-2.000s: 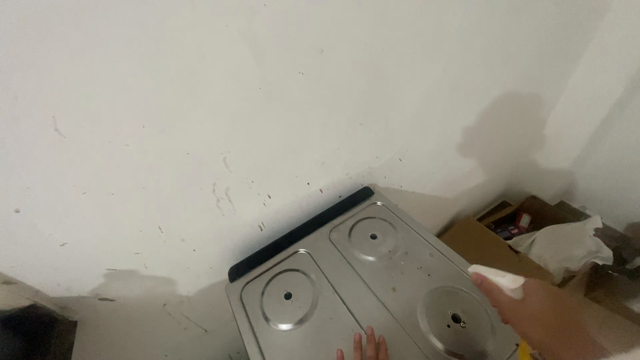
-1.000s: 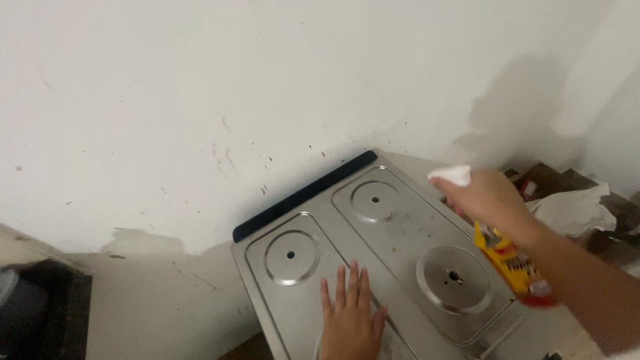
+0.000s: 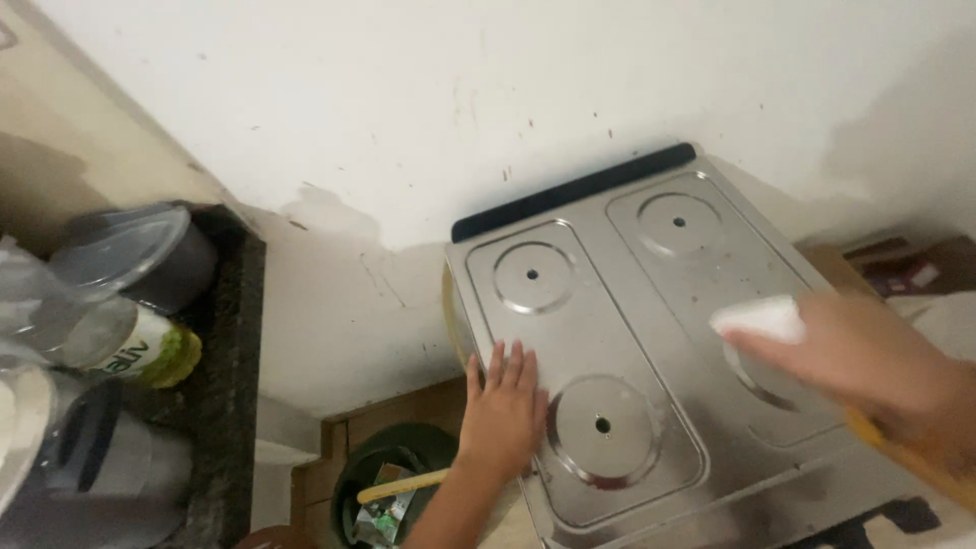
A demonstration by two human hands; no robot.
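Below a white wall stands a stainless steel stove top [image 3: 610, 320] with round burner recesses and a black strip [image 3: 576, 191] along its back edge. My left hand [image 3: 503, 408] lies palm down on its left side, fingers apart, beside the front left recess. Over the right side of the stove top, my right hand [image 3: 808, 343] grips a spray bottle by its white spray head [image 3: 762, 319]; the hand is blurred. Most of the bottle's yellow body [image 3: 900, 450] is hidden by the hand and forearm.
At left, a dark granite counter [image 3: 236, 366] holds plastic containers [image 3: 152, 252] and a green-labelled bottle [image 3: 152, 351]. A dark green bin [image 3: 358, 457] with rubbish and a yellow handle [image 3: 404, 484] stands on the floor. Cardboard and cloth lie at right.
The view has swung left, bringing the counter and bin into sight. My left hand has moved to the stove top's left edge. My right hand, still with the spray bottle, is now over the right burner recesses.
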